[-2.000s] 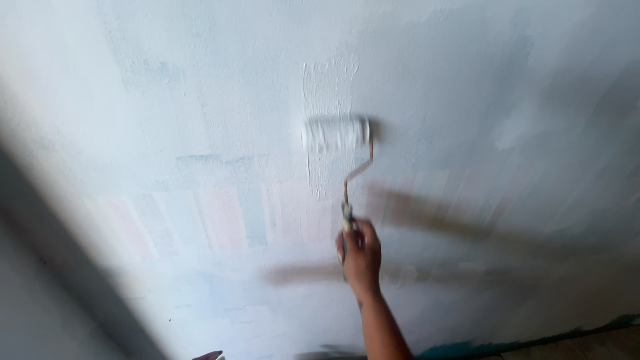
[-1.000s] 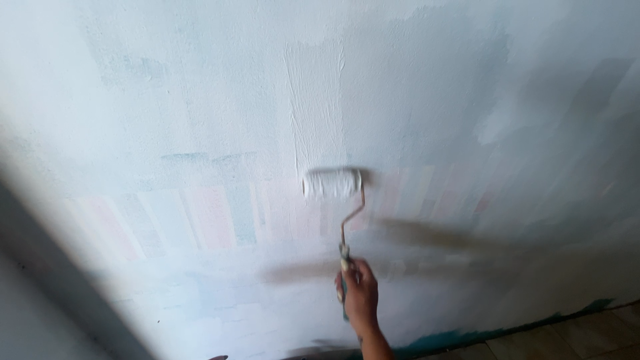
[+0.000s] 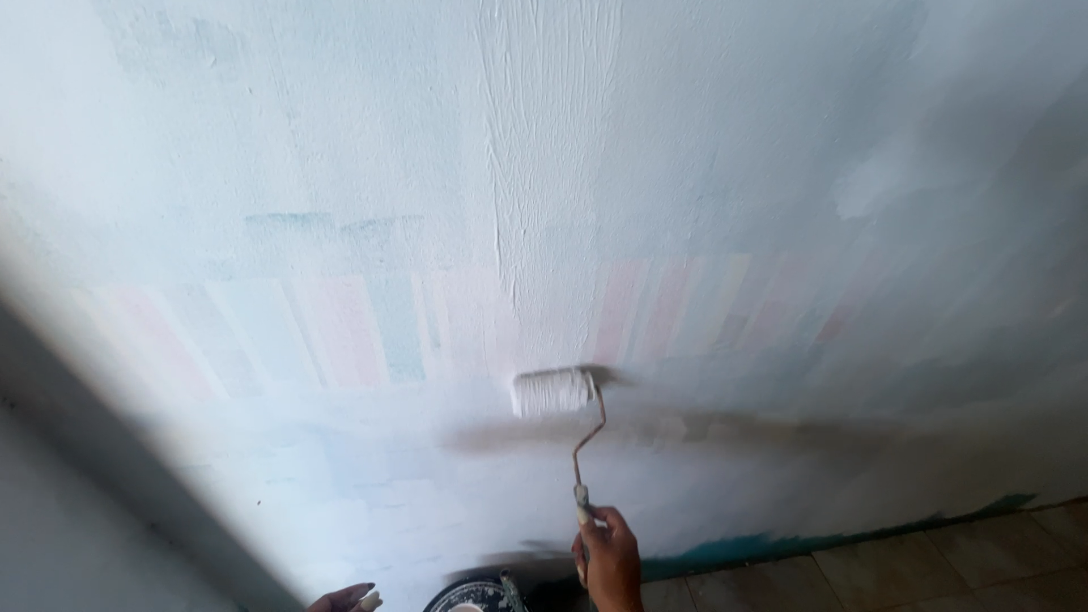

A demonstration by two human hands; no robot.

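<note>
My right hand (image 3: 610, 551) grips the handle of a paint roller (image 3: 554, 391) at the lower middle of the head view. The roller's white, paint-loaded sleeve lies against the painted wall (image 3: 722, 187), at the lower end of a wet, ridged white strip. A bent wire frame joins sleeve and handle. At the bottom edge, left of centre, only the fingertips of my left hand (image 3: 348, 597) show, with whitish paint on them; what it may hold is out of view. Faint pink and blue stripes show through on the wall.
A dark, paint-spattered container (image 3: 472, 595) stands at the bottom edge between my hands, with a paint-smeared brush or handle (image 3: 512, 591) at its rim. A grey post or frame edge (image 3: 110, 476) runs down the left side. Floor tiles (image 3: 901, 561) meet the wall's teal lower edge.
My right hand has drawn the roller down the wall, and the wet white strip has grown longer. The container and more of my left fingers have come into view at the bottom.
</note>
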